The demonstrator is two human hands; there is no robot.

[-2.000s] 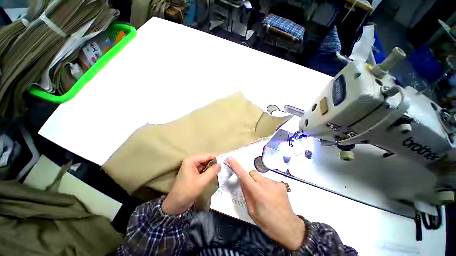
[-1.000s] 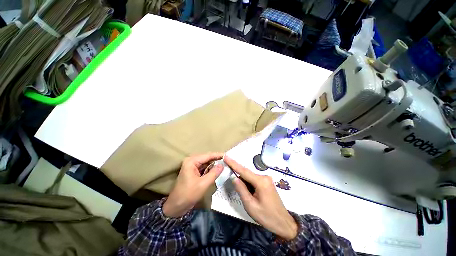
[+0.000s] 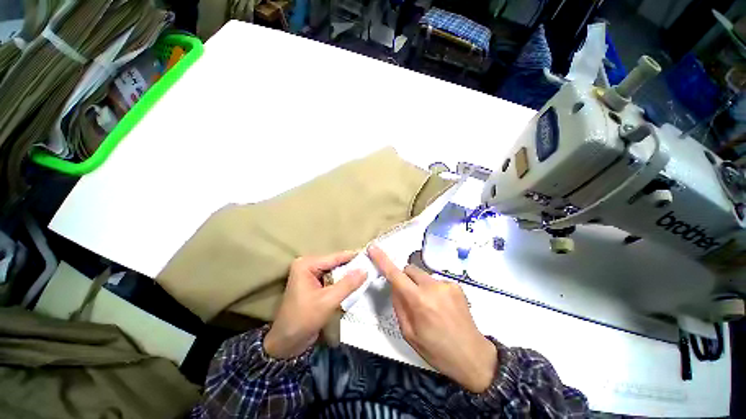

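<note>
The tan trouser panel lies across the white table, left of the sewing machine. A thin white pocketing piece runs along its right edge up toward the needle area. My left hand pinches the near end of the tan and white cloth between thumb and fingers. My right hand rests with its index fingertip on the white piece beside the panel's edge, the other fingers curled. The cloth lies left of the lit presser foot, not under it.
The white "brother" sewing machine stands at right. A green-rimmed basket with bundled cut pieces is at upper left. Tan cloth lies at lower left. The table's edge runs along the left.
The white piece now shows as a broader strip along the panel's edge. My right index finger has straightened onto it. My left hand has shifted slightly left, still pinching the cloth.
</note>
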